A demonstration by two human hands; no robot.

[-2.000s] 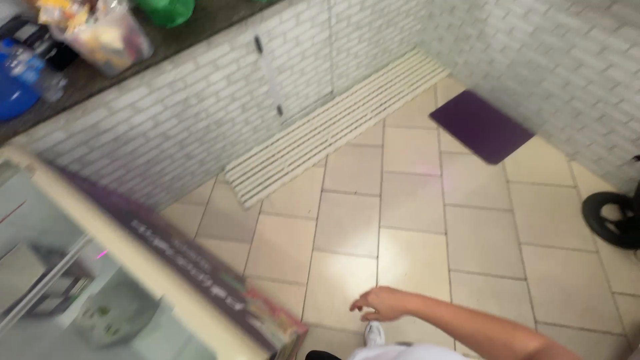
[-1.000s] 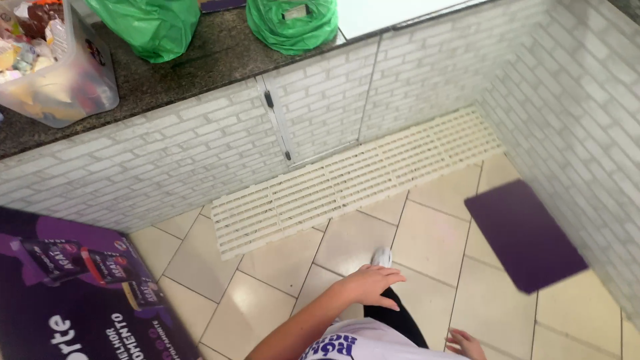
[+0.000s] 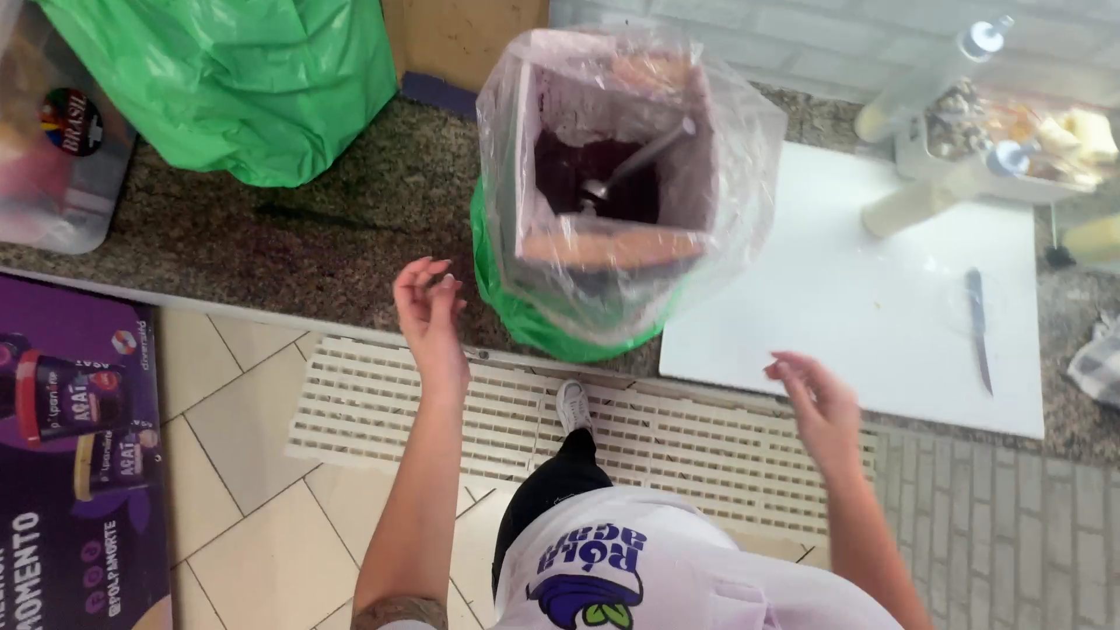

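My left hand (image 3: 430, 308) is empty, fingers loosely curled and apart, over the granite counter's front edge. To its right stands an open cardboard box (image 3: 706, 166) lined with a clear plastic bag (image 3: 752, 131), with a green plastic bag (image 3: 525, 319) around its lower part. Dark purple contents (image 3: 560, 175) lie inside, with a metal utensil (image 3: 647, 157) in them. My right hand (image 3: 818, 402), also empty with fingers apart, hovers at the front edge of a white cutting board (image 3: 787, 306). A knife (image 3: 977, 332) lies on that board's right part.
A green bag (image 3: 262, 87) and a clear plastic tub (image 3: 61, 192) are at the left of the granite counter (image 3: 350, 219). Squeeze bottles (image 3: 919, 201) and a food container (image 3: 1059, 184) stand at the right. A slatted mat (image 3: 700, 446) lies on the floor; a purple printed panel (image 3: 79, 542) is at left.
The view has moved to the counter, where the lined box and white board now show. Both hands have come up to the counter's front edge; one second ago they were over the floor.
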